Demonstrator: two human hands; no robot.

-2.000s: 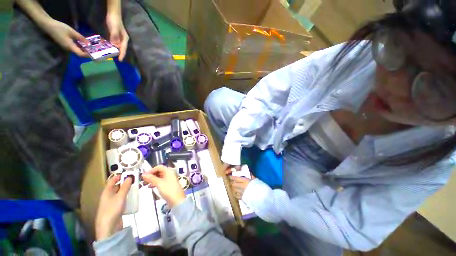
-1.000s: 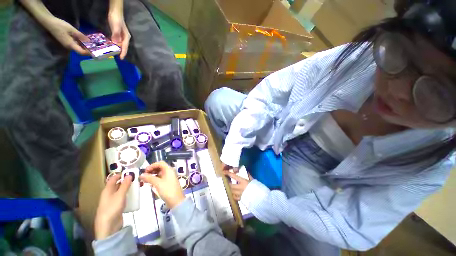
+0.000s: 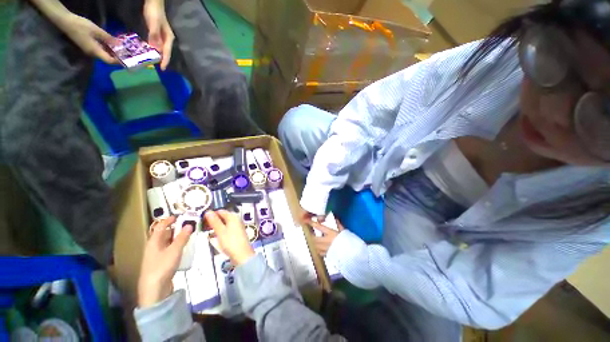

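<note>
An open brown carton (image 3: 127, 207) holds several white, purple and dark grey handheld units. My left hand (image 3: 160, 257) grips a white unit (image 3: 194, 198) with a round slotted end pointing up, over the left part of the carton. My right hand (image 3: 231, 234) is beside it, thumb and fingers close together near the unit's right side; whether it holds a small part cannot be seen. White boxes (image 3: 202, 284) lie in the near half of the carton. A dark grey handle (image 3: 245, 197) lies among the units.
A person in a striped shirt (image 3: 428, 133) sits at right, hands on a white box (image 3: 329, 257) beside the carton. A person opposite holds a smartphone (image 3: 137, 53) above a blue stool (image 3: 144, 125). A taped carton (image 3: 348, 60) stands behind. Another blue stool (image 3: 50, 266) is at lower left.
The view has shifted slightly, so the carton sits a little higher and further right. My hands and the white unit have moved slightly right with it; my left hand keeps its grip.
</note>
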